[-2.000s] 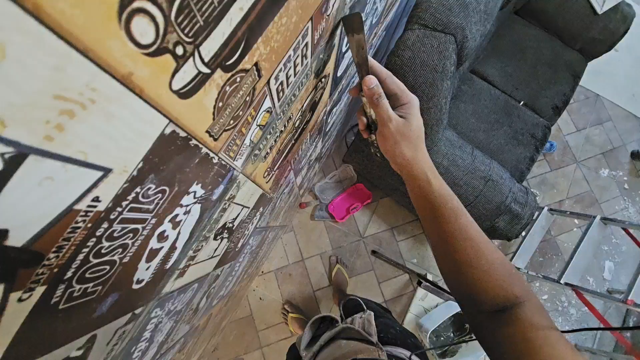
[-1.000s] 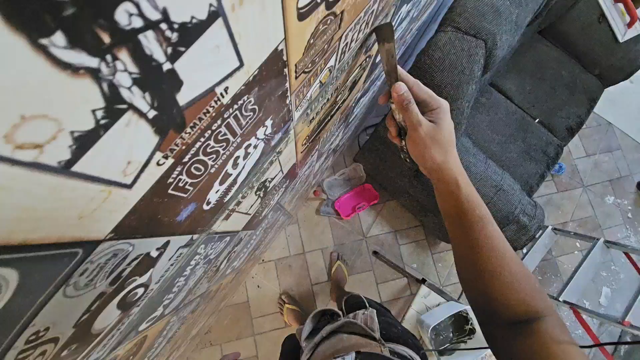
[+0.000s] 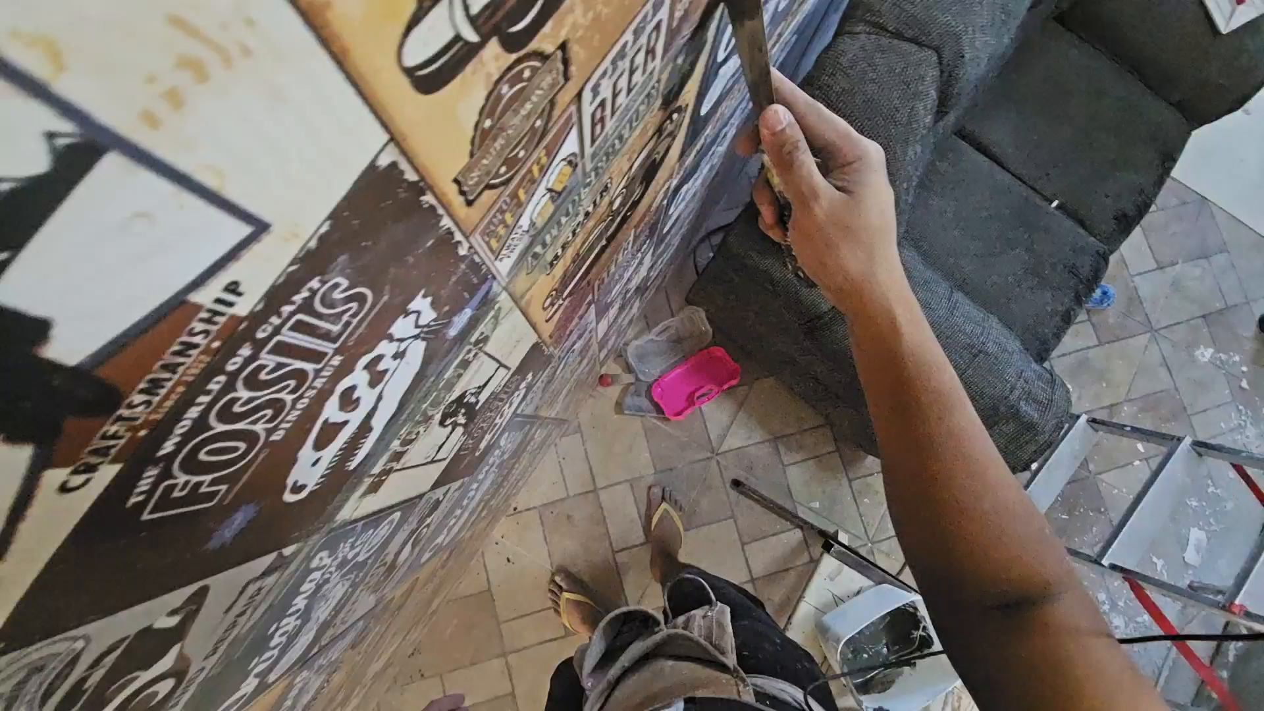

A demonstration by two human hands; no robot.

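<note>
My right hand is closed around the handle of a flat metal scraper, with the thumb near the base of the blade. The blade points up, and its far end is cut off by the top edge. Beside it on the left is a wall covered in printed poster-style paper; whether the blade touches it I cannot tell. Only what look like fingertips of my left hand show at the bottom edge, and the rest of that hand is out of view.
A dark grey sofa stands right of the wall. On the tiled floor are a pink plastic tray, a long dark bar and a white container with dark contents. A metal ladder lies at the lower right, with a cable across it.
The view has shifted. The scraper stays in my right hand throughout; its blade end, seen in both earlier frames, is now outside the top edge.
</note>
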